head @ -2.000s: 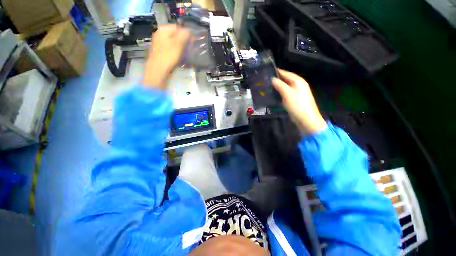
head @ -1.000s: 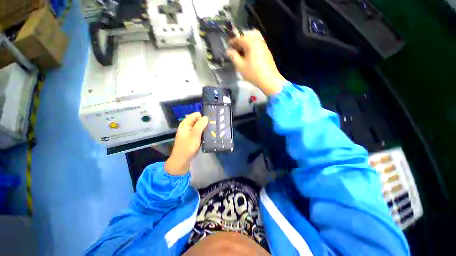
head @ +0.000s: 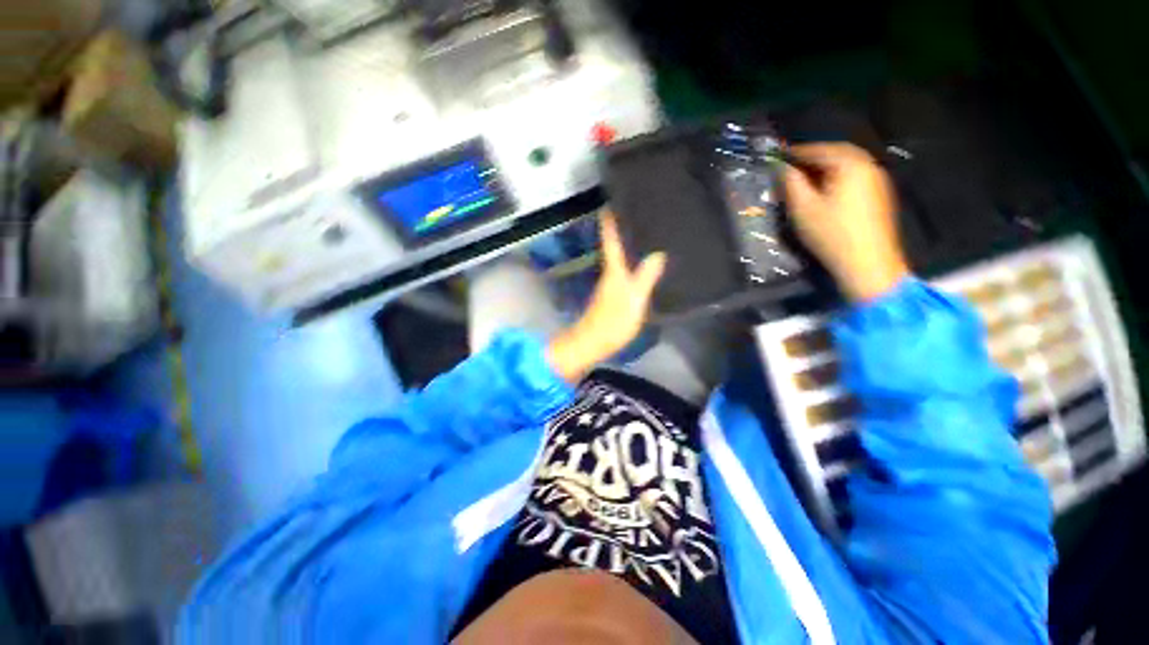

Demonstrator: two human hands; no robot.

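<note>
A black phone body point(head: 759, 221) with small white and orange spots lies in or just over the black carrier tray point(head: 668, 227), right of centre. My right hand point(head: 842, 208) is at its upper right edge, thumb and fingers pinching there. My left hand point(head: 615, 302) is at the tray's left side, its index finger and thumb apart, with nothing seen in it. The frame is blurred, so whether the phone body touches the tray is unclear.
The white machine point(head: 416, 126) with its blue control screen point(head: 435, 197) and red button point(head: 604, 134) stands at upper left. The white parts tray point(head: 1115, 365) with tan and black strips is at right, partly under my right sleeve. Cartons point(head: 120, 101) and blue floor are at far left.
The view has turned toward the carrier tray. The phone body has gone from my left hand over the machine's front to the tray, at my right hand. My right hand has left the fixture.
</note>
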